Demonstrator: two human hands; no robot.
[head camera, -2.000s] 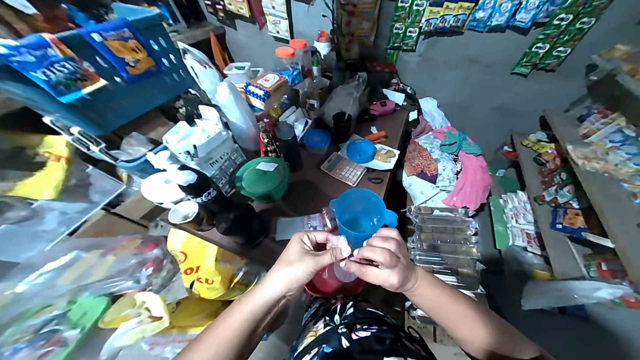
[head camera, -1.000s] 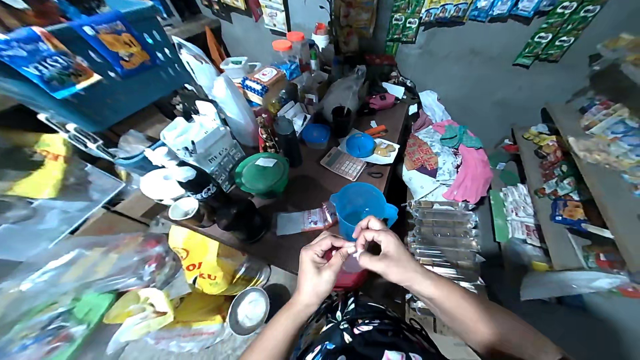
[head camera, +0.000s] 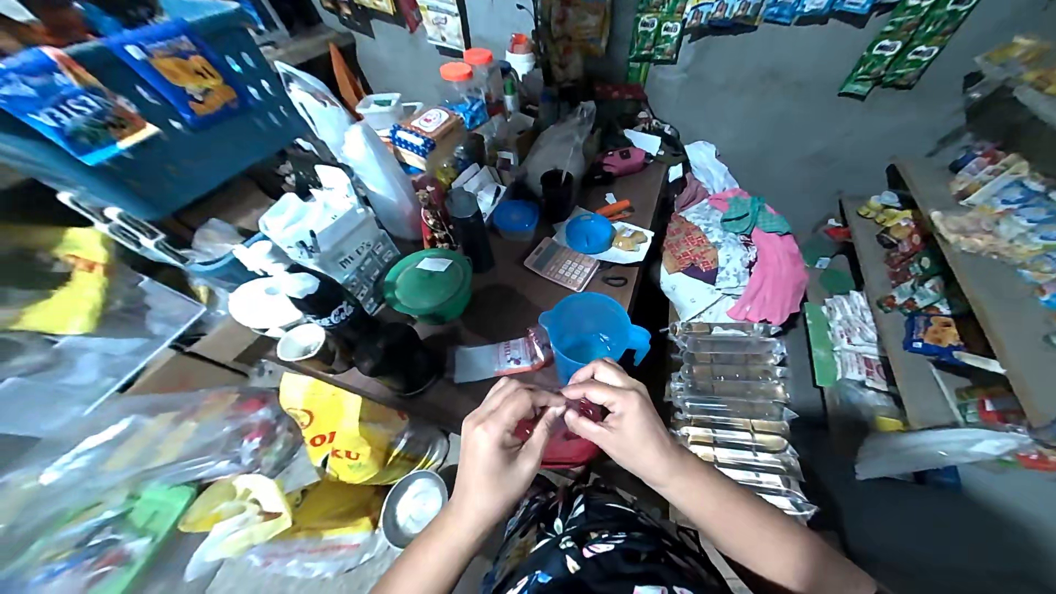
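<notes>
My left hand (head camera: 511, 433) and my right hand (head camera: 615, 412) meet over the table's near edge, their fingertips pinching a small clear plastic bag with dark red contents (head camera: 582, 407). Below them is a red container (head camera: 565, 450), partly hidden. Just beyond my fingers stands a translucent blue plastic pitcher (head camera: 587, 334), its handle to the right. Left of the pitcher lies a pack of clear plastic bags (head camera: 499, 360) with red print. What exactly the fingertips do to the bag is too small to tell.
A green lidded bowl (head camera: 429, 289), a Coca-Cola bottle (head camera: 334, 305) and a calculator (head camera: 562, 264) are on the dark table (head camera: 503, 293). Long clear packs (head camera: 730, 396) are lined up at right, before a heap of cloths (head camera: 734, 239). A metal bowl (head camera: 414, 507) sits lower left.
Both hands stay pinched together near the pitcher. Dark red contents now show between the fingers, where only a pale bit showed before.
</notes>
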